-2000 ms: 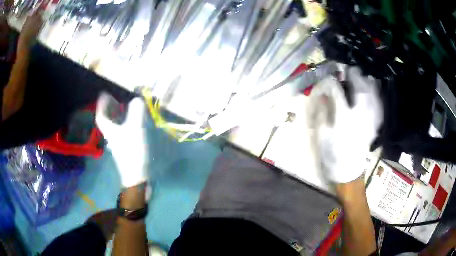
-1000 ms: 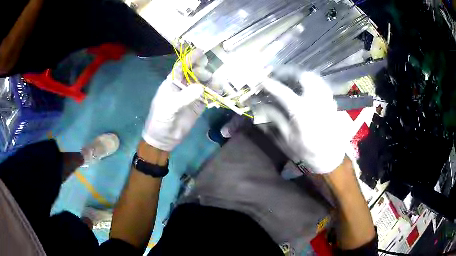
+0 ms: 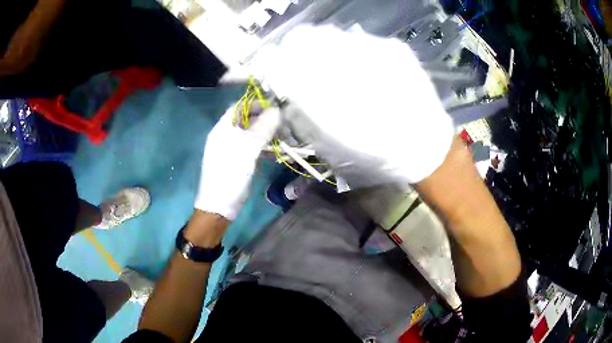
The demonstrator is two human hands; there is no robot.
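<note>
My left hand [image 3: 231, 164], in a white glove, is closed around the yellow leads [image 3: 249, 107] near the bench's front edge. White sleeves [image 3: 302, 161] and more yellow lead hang out to the right below the hands. My right hand [image 3: 366, 100], gloved, large and overexposed, reaches across to the left with its fingertips near my left hand. It covers part of the metal strips [image 3: 349, 17] behind it. Its fingers and anything in them cannot be made out.
Another person's arm [image 3: 30, 33] is at the top left. A red stool [image 3: 100, 114] and a blue crate [image 3: 40, 134] stand on the blue-green floor. Feet in light shoes [image 3: 126, 206] are at the left. Dark parts [image 3: 530, 141] lie at the right; grey cloth [image 3: 322, 248] covers my lap.
My right hand has moved up and left across the strips, towards my left hand. My left hand stays at the yellow leads. The printed bench surface now shows below my right wrist.
</note>
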